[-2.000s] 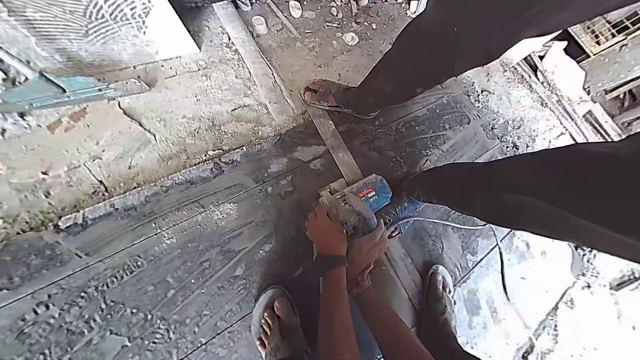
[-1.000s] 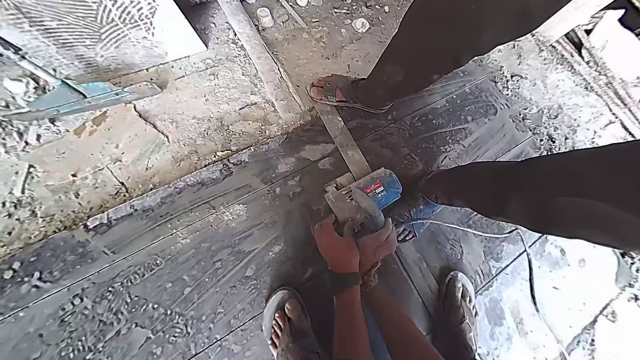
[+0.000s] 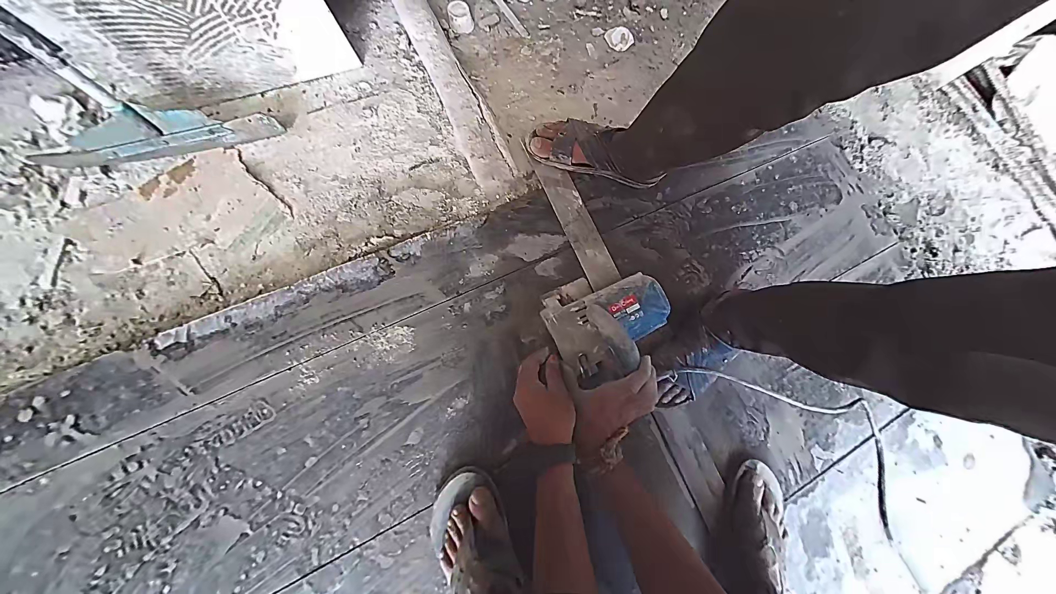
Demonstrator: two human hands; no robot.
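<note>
A dusty electric circular cutter with a blue motor housing [image 3: 606, 326] rests over a long flat strip [image 3: 582, 231] at the middle of the view. My left hand [image 3: 544, 400] grips its near left side, the thumb and fingers bent against it. Around the rear handle is my right hand [image 3: 615, 400], with a cord or bracelet at the wrist. The strip runs from under another person's sandalled foot [image 3: 569, 148] to the cutter. The blade and the cut are hidden beneath the tool.
Another person's dark-trousered legs [image 3: 891, 338] reach in from the right. A pale power cable [image 3: 784, 398] trails beside them. My sandalled feet stand on dusty grey tiles [image 3: 330, 404]. At upper left lie a shovel [image 3: 165, 136] and a pale board with ridged mortar [image 3: 190, 41].
Both hands and the cutter have shifted a little along the strip, toward my feet. The hands keep their hold on the tool. The view has shifted somewhat.
</note>
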